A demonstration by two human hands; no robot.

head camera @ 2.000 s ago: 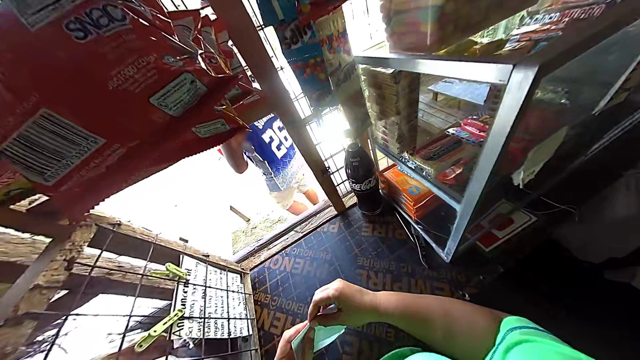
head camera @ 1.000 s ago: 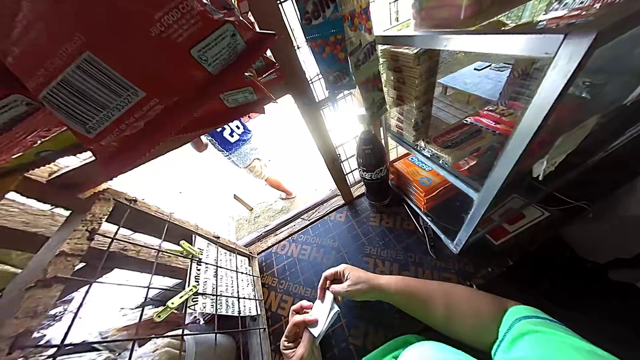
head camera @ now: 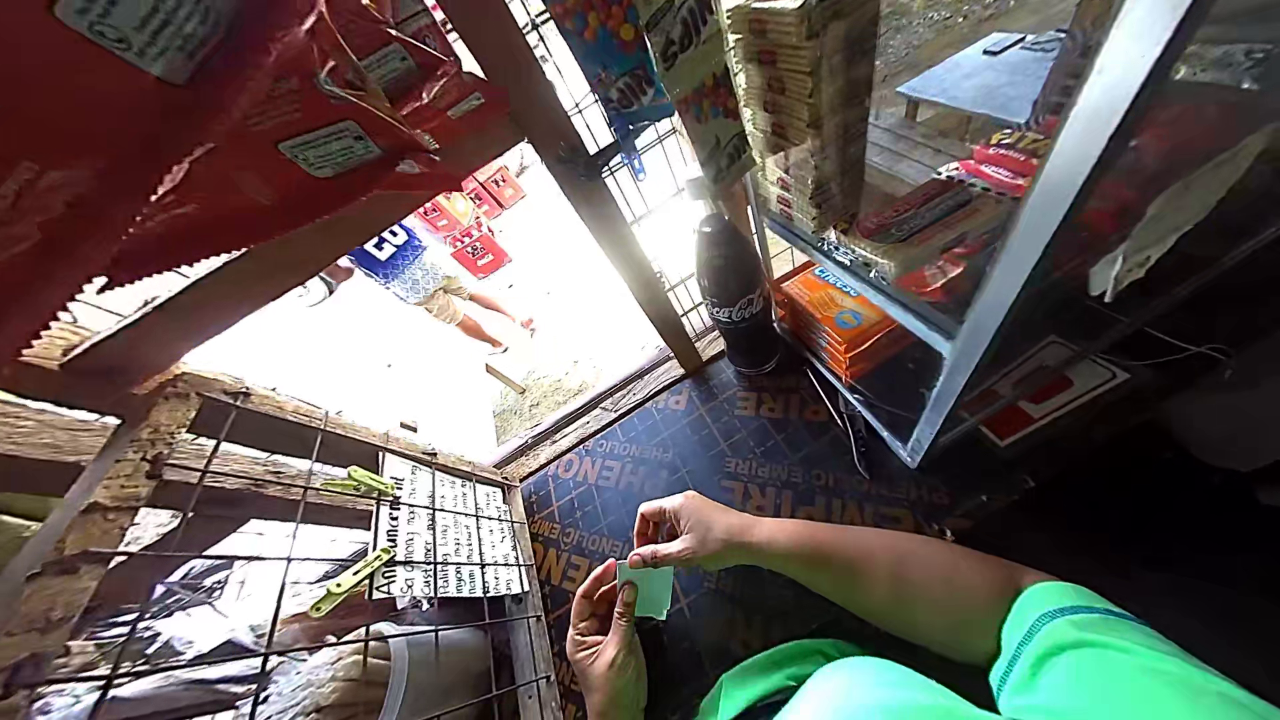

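A small pale green paper slip (head camera: 650, 592), perhaps a thin stack, is between my two hands above the dark printed plywood counter (head camera: 640, 460). My left hand (head camera: 610, 640) pinches its left edge between thumb and fingers. The thumb and fingertips of my right hand (head camera: 690, 535) meet at the slip's top edge. Beyond my hands, a dark Coca-Cola bottle (head camera: 735, 300) stands upright at the counter's far edge, beside a glass display case.
The metal-framed glass case (head camera: 1000, 260) holds snack packs, with orange boxes (head camera: 840, 315) at its bottom. Wire mesh (head camera: 300, 560) with a clipped handwritten notice (head camera: 450, 530) borders the left. Red packets (head camera: 250, 130) hang overhead. A person (head camera: 420, 270) is outside.
My hands have the pale slip lower and more upright between them than one second ago. Outside, the person in blue appears in a different stance, and red crates have come into view as the view shifted.
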